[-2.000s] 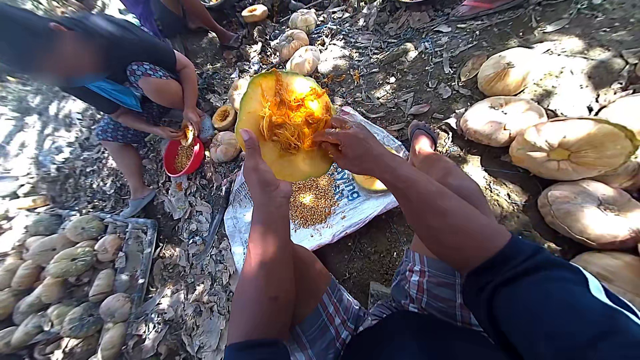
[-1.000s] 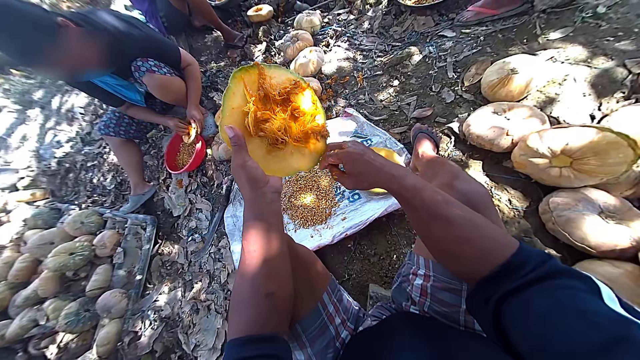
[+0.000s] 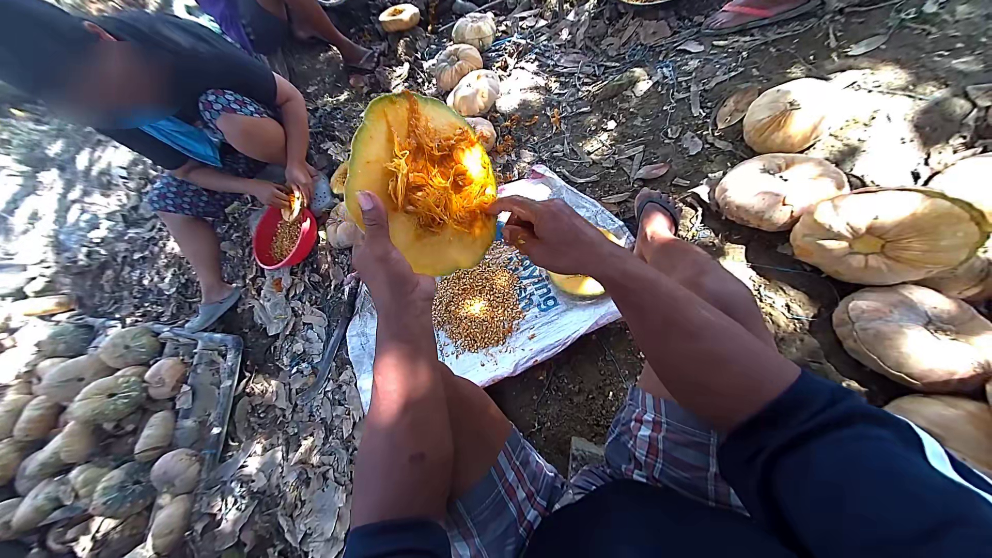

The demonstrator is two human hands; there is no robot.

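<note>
My left hand [image 3: 391, 260] holds a cut pumpkin half [image 3: 372, 147] up by its lower left rim, the orange stringy pulp [image 3: 434, 174] facing me. The fingers of my right hand [image 3: 542, 232] are bent at the half's right edge; whether they pinch anything is hard to tell. Beneath, a heap of pumpkin seeds [image 3: 477, 310] lies on a white woven sack [image 3: 570, 329] that bears printed writing. Another cut pumpkin piece [image 3: 577, 285] rests on the sack, partly behind my right forearm.
At the left, a person [image 3: 225, 132] works over a red bowl [image 3: 265, 252] of seeds. Many small squashes [image 3: 105, 399] lie in and around a tray [image 3: 225, 395] at lower left. Large pumpkins [image 3: 891, 236] lie at right, smaller ones [image 3: 474, 93] beyond the sack, on leaf-strewn ground.
My right hand was over the pulp two seconds ago, then dropped below the half's right side, and is now up at its right edge. My left hand has kept hold of the half.
</note>
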